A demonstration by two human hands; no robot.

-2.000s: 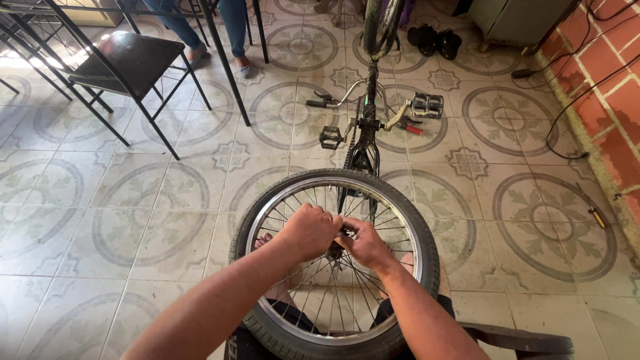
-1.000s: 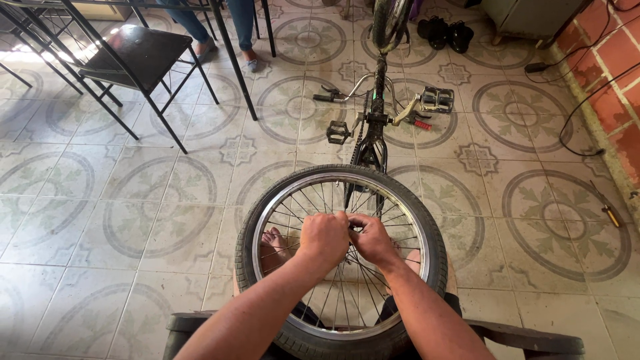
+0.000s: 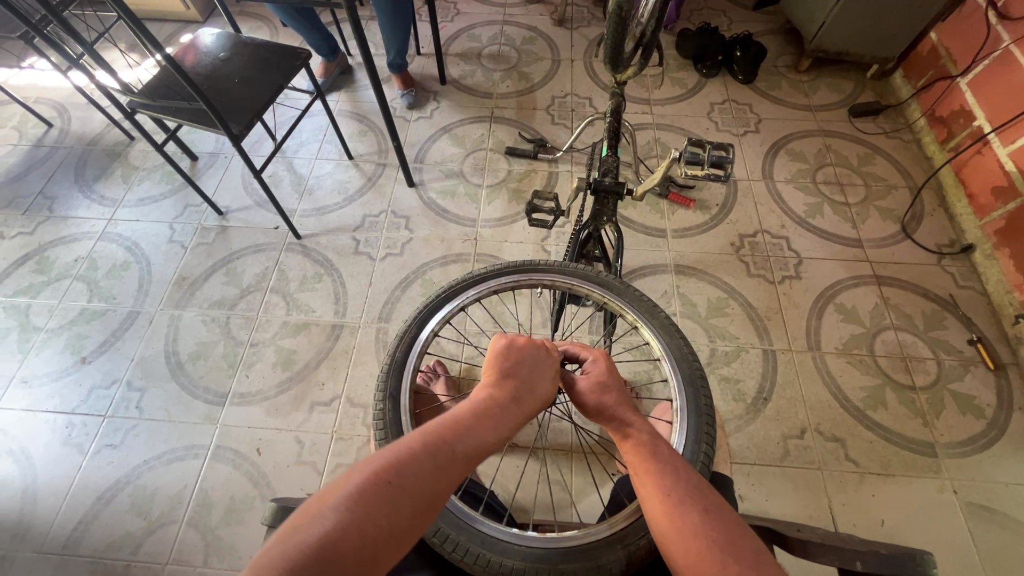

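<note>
A spoked bicycle wheel with a black tyre [image 3: 696, 376] lies across my lap. My left hand [image 3: 520, 370] is closed in a fist at the wheel's hub, its fingertips out of sight. Against it, my right hand [image 3: 594, 382] pinches with thumb and forefinger at the hub axle; the small part between the fingers is hidden. Beyond the wheel, a bicycle frame [image 3: 610, 152] rests on the floor with its chain, a left pedal [image 3: 544, 209] and a right pedal [image 3: 707, 159]. The handlebar [image 3: 572, 144] lies on the tiles.
A black chair [image 3: 220, 76] stands at upper left, near a person's legs [image 3: 396, 40]. Black shoes [image 3: 720, 52] sit beside a grey cabinet [image 3: 848, 28]. On the right are a cable [image 3: 908, 212] by the brick wall and a screwdriver with a yellow-black handle [image 3: 982, 352]. A dark armrest [image 3: 848, 542] is at lower right.
Both hands have stayed at the wheel's hub, and my left hand has turned slightly into a tighter fist.
</note>
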